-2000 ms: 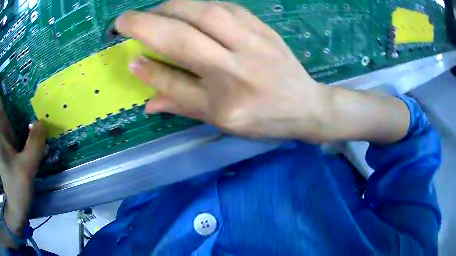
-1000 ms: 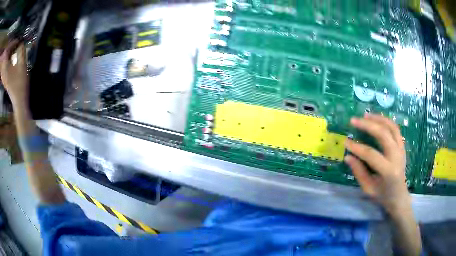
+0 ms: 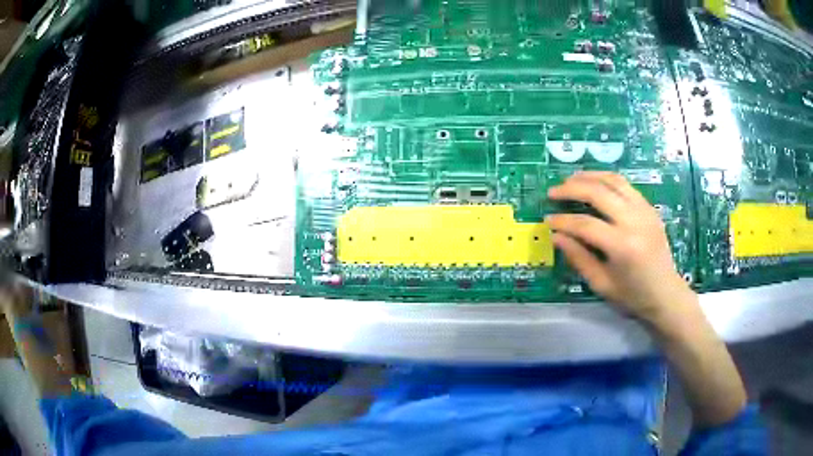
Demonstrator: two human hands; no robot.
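Note:
A yellow insulating sheet (image 3: 428,236) lies flat along the near part of a green circuit board (image 3: 401,183). It has a row of small dark holes and a step at its upper right. My right hand (image 3: 615,245) is over the board at the sheet's right end, palm down, fingers apart, with nothing seen in it. Its fingertips are at or just beside the sheet's edge; contact cannot be told. My left hand (image 3: 12,292) is at the far left edge, small, blurred and partly cut off; its fingers cannot be made out.
Another board with a yellow sheet (image 3: 771,232) lies to the right. A silver conveyor rail (image 3: 357,329) runs in front of my body. A black bin (image 3: 294,392) with clear plastic is below it. A black bar (image 3: 85,160) stands left of the boards.
The view has shifted and levelled. My left hand has gone from the upper left down to the left edge. My right hand remains at the sheet's right end, its fingers now nearer the sheet's edge.

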